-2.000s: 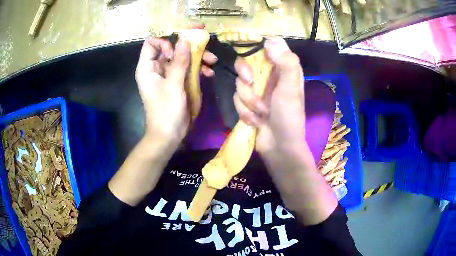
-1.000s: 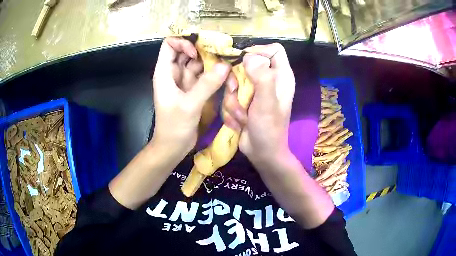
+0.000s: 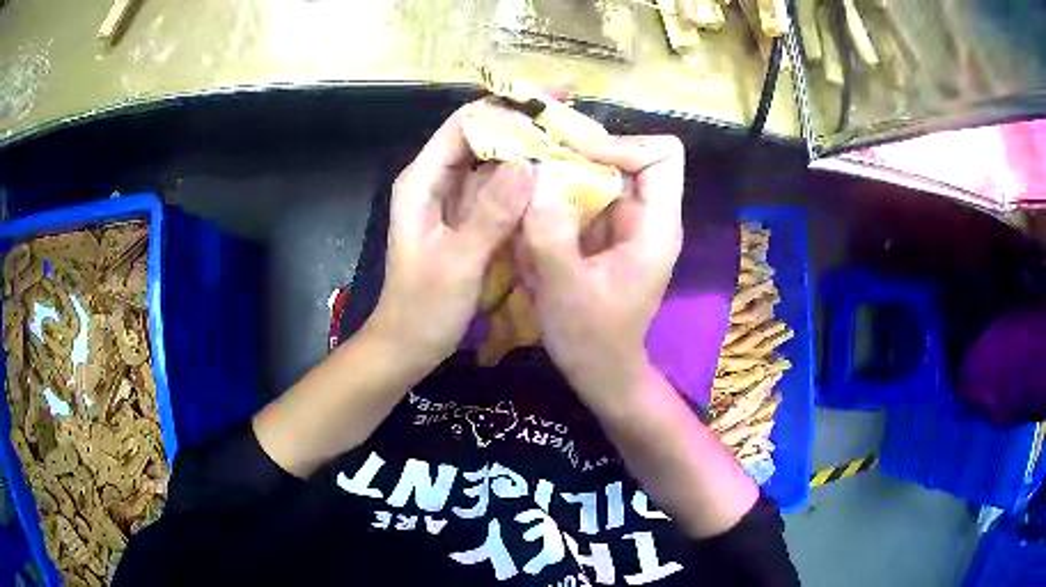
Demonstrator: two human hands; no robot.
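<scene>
My left hand [image 3: 442, 235] and my right hand [image 3: 608, 241] are close together over my lap, thumbs side by side. Both grip a tan foot piece [image 3: 505, 135] near the table edge. The tan-yellow lower leg piece [image 3: 505, 321] shows below and between the hands; its upper part is hidden by my palms and thumbs. A small dark bit shows at the top of the foot piece. The exact contact between the pieces is covered by my fingers.
A left blue bin [image 3: 164, 333] holds flat brown-tan pieces and shiny clear plastic. A right blue bin [image 3: 799, 344] holds long tan legs. Loose pale leg pieces [image 3: 688, 23] and a black cable [image 3: 771, 86] lie on the beige table [image 3: 287, 46]. A blue stool-like object stands at right.
My hands have come together, thumbs now side by side. The lower leg piece, which pointed down to the left, is now mostly hidden between them. The black strip between the pieces no longer shows stretched.
</scene>
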